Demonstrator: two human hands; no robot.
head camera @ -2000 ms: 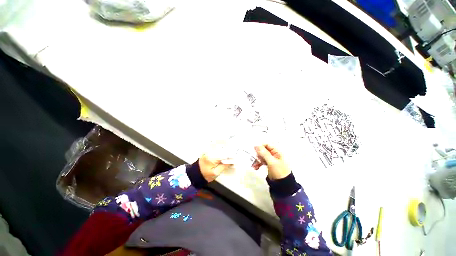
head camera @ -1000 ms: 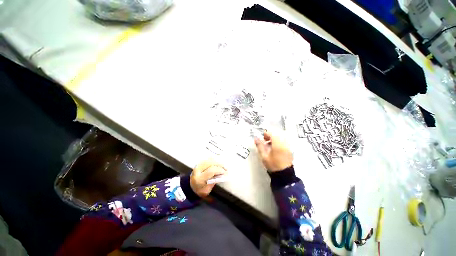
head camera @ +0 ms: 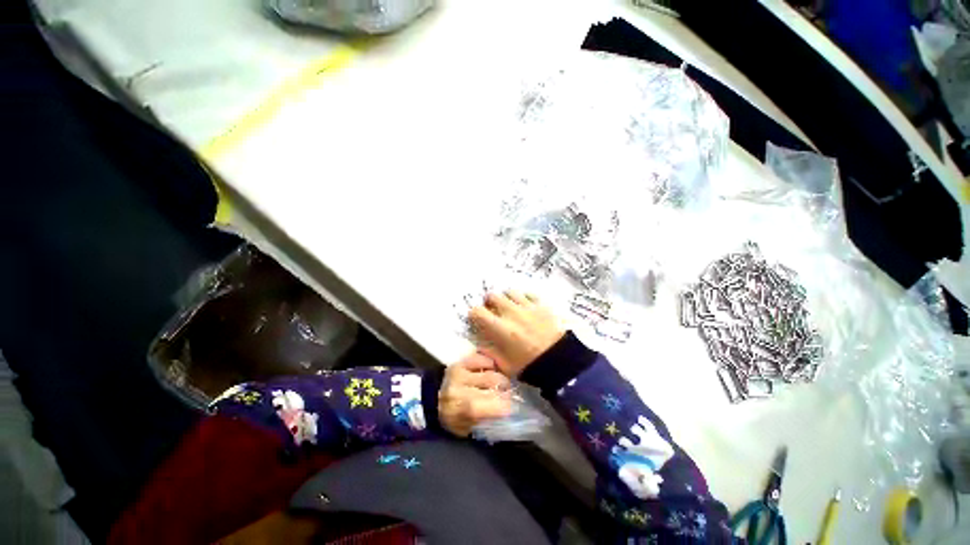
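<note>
My left hand (head camera: 475, 396) is at the table's near edge, its fingers closed on crumpled clear plastic film (head camera: 513, 417) that sticks out below it. My right hand (head camera: 518, 332) is just above and touching it, fingers bent down over a few small metal pieces; whether it grips one is hidden. Packeted metal buckles (head camera: 564, 243) lie beyond my hands, with a few loose buckles (head camera: 601, 316) right of my right hand. A heap of loose silver buckles (head camera: 753, 319) lies further right.
Teal-handled scissors (head camera: 762, 518), a yellow pen-like tool (head camera: 830, 519) and a yellow tape roll (head camera: 903, 515) are at the lower right. Clear film (head camera: 904, 362) spreads at the right. A clear-lined waste bag (head camera: 255, 330) hangs below the left table edge. Black fabric (head camera: 851, 160) lies at the back.
My right hand has moved left and now meets my left hand, which has moved slightly right. Clear film now shows below my left hand. The view has shifted, moving the table things rightward.
</note>
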